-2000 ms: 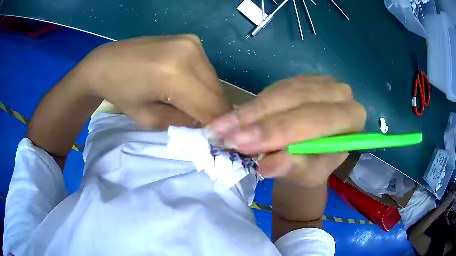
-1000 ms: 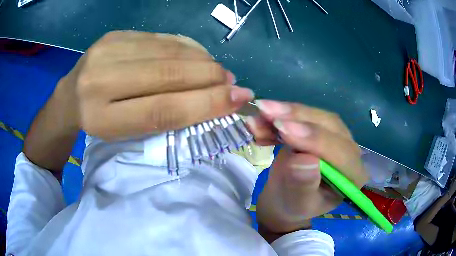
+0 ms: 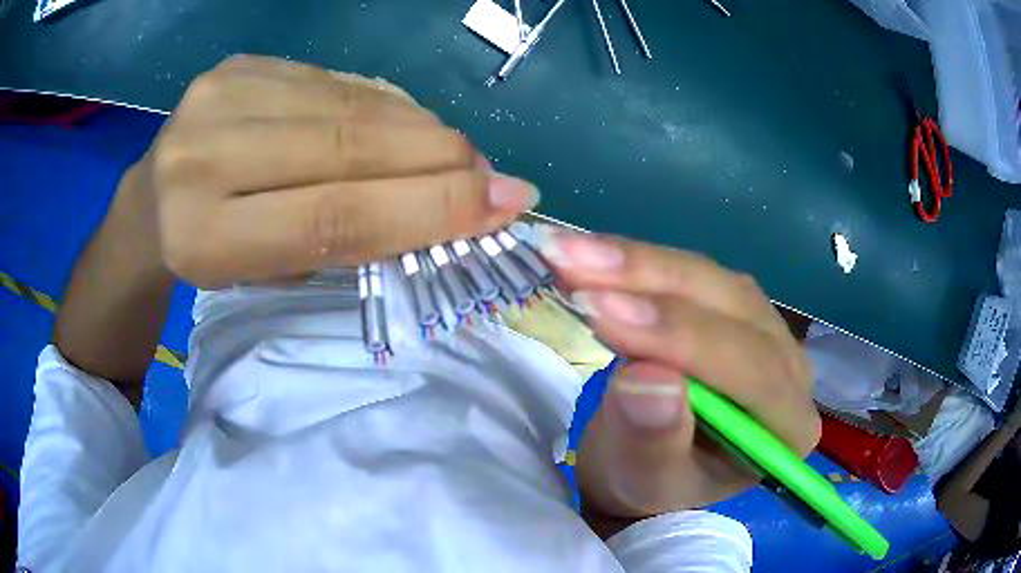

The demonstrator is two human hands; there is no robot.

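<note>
My left hand (image 3: 336,179) is closed over a fanned bunch of thin metal tubes (image 3: 466,280). The tube ends stick out below the fingers, over the white-clothed lap, with tiny red and blue specks at the tips. White bands show on the tubes; their other ends are hidden in the hand. My right hand (image 3: 683,369) holds bright green tweezers (image 3: 789,470), the green end pointing down right. Its fingertips are beside the rightmost tube. The tweezer tips are blurred near the tubes, and I cannot tell if they touch one.
On the dark green mat (image 3: 717,146) lie loose metal rods (image 3: 606,36) with a white tag (image 3: 493,25), red-handled scissors (image 3: 930,168) and a white scrap (image 3: 843,253). Clear plastic bags (image 3: 985,90) are at the far right. A red object (image 3: 868,450) and a person's arm (image 3: 983,470) are lower right.
The left hand has turned from the earliest frame, so the tube ends now show in a fan. The right hand has lowered and the green tweezers have swung from nearly level to slanting down right.
</note>
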